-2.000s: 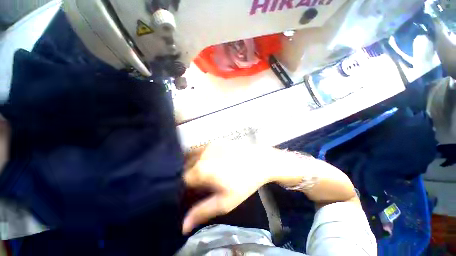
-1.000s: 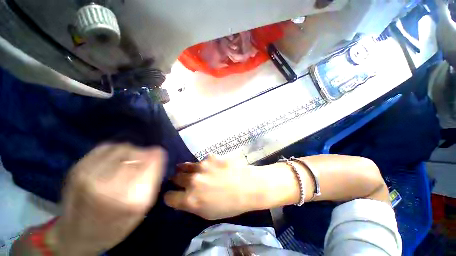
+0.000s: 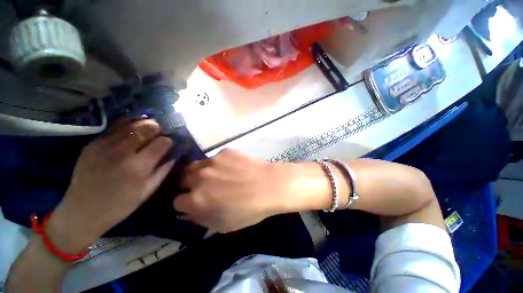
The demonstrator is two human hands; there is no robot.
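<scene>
Dark navy cloth (image 3: 34, 171) lies on the white machine table, bunched under the sewing machine head (image 3: 172, 34). My left hand (image 3: 117, 169), with a red wristband, has its fingertips on the cloth close to the presser foot area. My right hand (image 3: 226, 189), with two bracelets at the wrist, pinches the cloth's right edge beside it. The foot and needle are mostly hidden by my left fingers and the machine head. A small ridged metal block (image 3: 172, 119) shows beside the fingertips.
A red-orange bag (image 3: 258, 66) with pale scraps lies under the machine arm. A slim black tool (image 3: 330, 67) and a blue-grey decorated case (image 3: 406, 79) are to its right. A ruler scale (image 3: 327, 140) runs along the table front. A blue crate (image 3: 479, 246) stands lower right. A ridged knob (image 3: 47, 46) looms upper left.
The view has moved closer to the machine head. My left hand has moved forward onto the cloth near the foot. My right hand has come beside it, and the cloth no longer covers the front left table edge.
</scene>
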